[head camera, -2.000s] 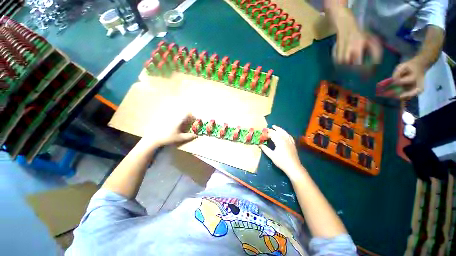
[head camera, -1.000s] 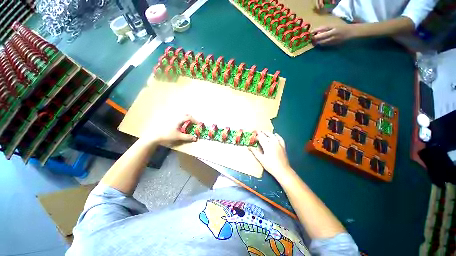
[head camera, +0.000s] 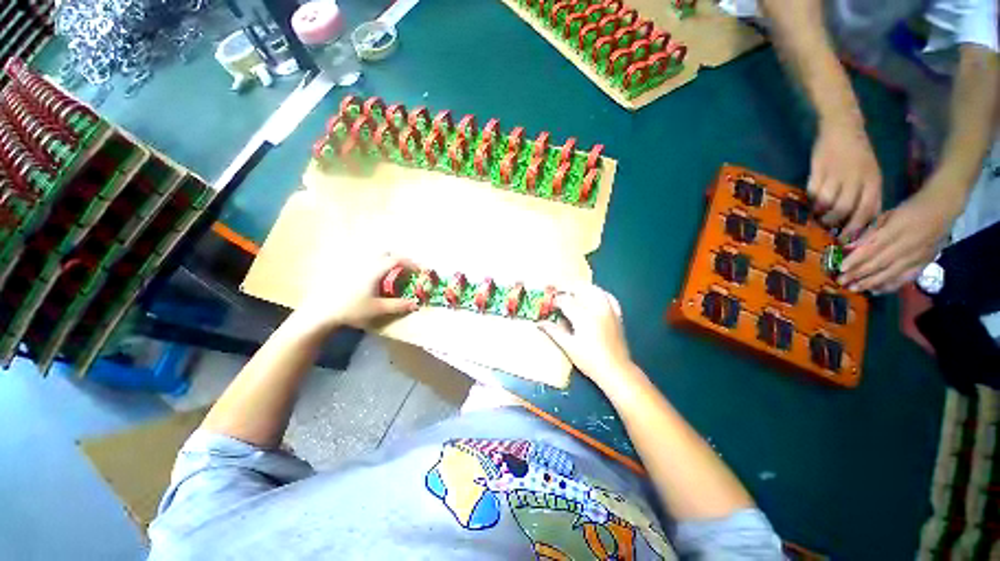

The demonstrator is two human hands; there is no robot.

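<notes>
A short row of green board assemblies with upright red rings (head camera: 472, 294) lies over the near half of a tan cardboard sheet (head camera: 428, 219). My left hand (head camera: 367, 301) grips the row's left end. My right hand (head camera: 587, 327) grips its right end. The row is level; whether it touches the sheet I cannot tell. Two full rows of the same boards (head camera: 466, 146) stand along the sheet's far edge.
Orange fixture (head camera: 757, 252) at right, a facing person's hands (head camera: 866, 219) at its far corner. Another loaded cardboard sheet (head camera: 713, 49) at the back. Stacked board trays (head camera: 99, 236) at left, more at lower right (head camera: 959, 471). Jars (head camera: 318, 22) and silvery clippings (head camera: 121, 44) at back left.
The held row has shifted slightly left over the sheet, with both hands still at its ends. The facing person's hands have moved from the back sheet to the fixture.
</notes>
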